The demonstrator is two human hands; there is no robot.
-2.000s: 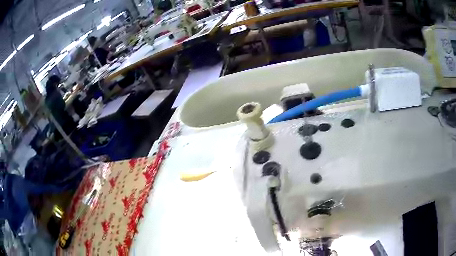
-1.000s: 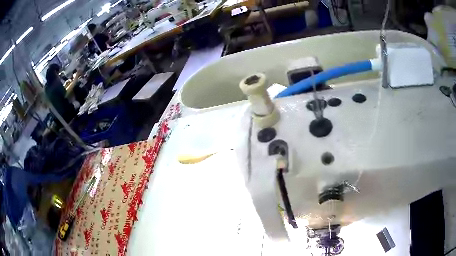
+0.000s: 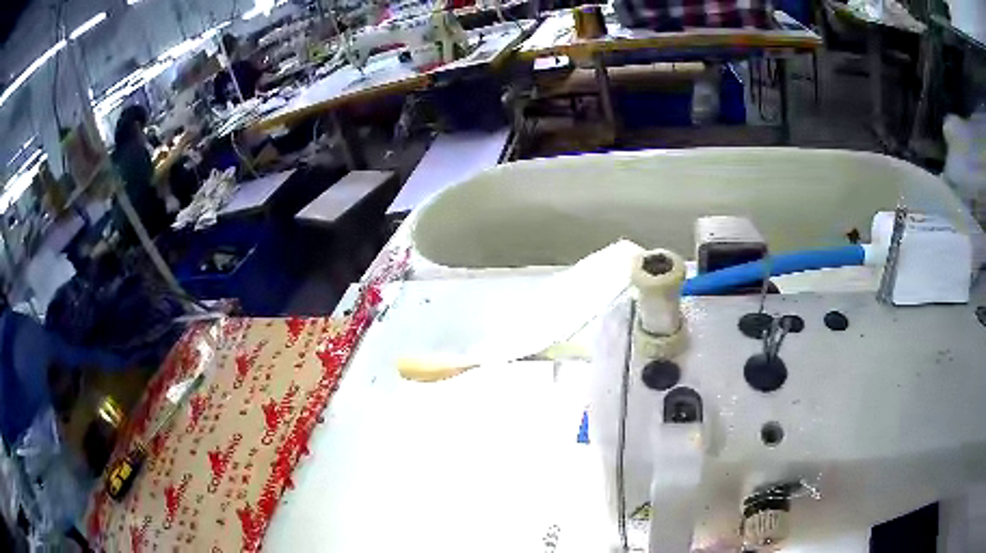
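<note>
No hand of mine shows in the picture. Nearest in front of me is the off-white sewing machine head (image 3: pixel 854 400) at the right. A cream spool-shaped post (image 3: pixel 658 302) stands on its top. A small ribbed knob (image 3: pixel 765 521) is on its front near the bottom edge. The needle area is not visible. White fabric (image 3: pixel 578 308) lies on the glossy white table behind and left of the head, its outline partly washed out. A yellowish curled piece (image 3: pixel 427 369) lies on the table left of the head.
Cardboard with red print (image 3: pixel 232 421) extends the table at left, with a yellow-and-black tool (image 3: pixel 124 473) on it. A blue tube (image 3: pixel 778 267) runs to a white box (image 3: pixel 930 259). A black rectangle (image 3: pixel 906 531) is at bottom right. Persons and work tables are farther back.
The view has shifted, so the machine head sits lower and farther right, and the needle area has left the picture. White fabric and a small blue mark now show beside the head.
</note>
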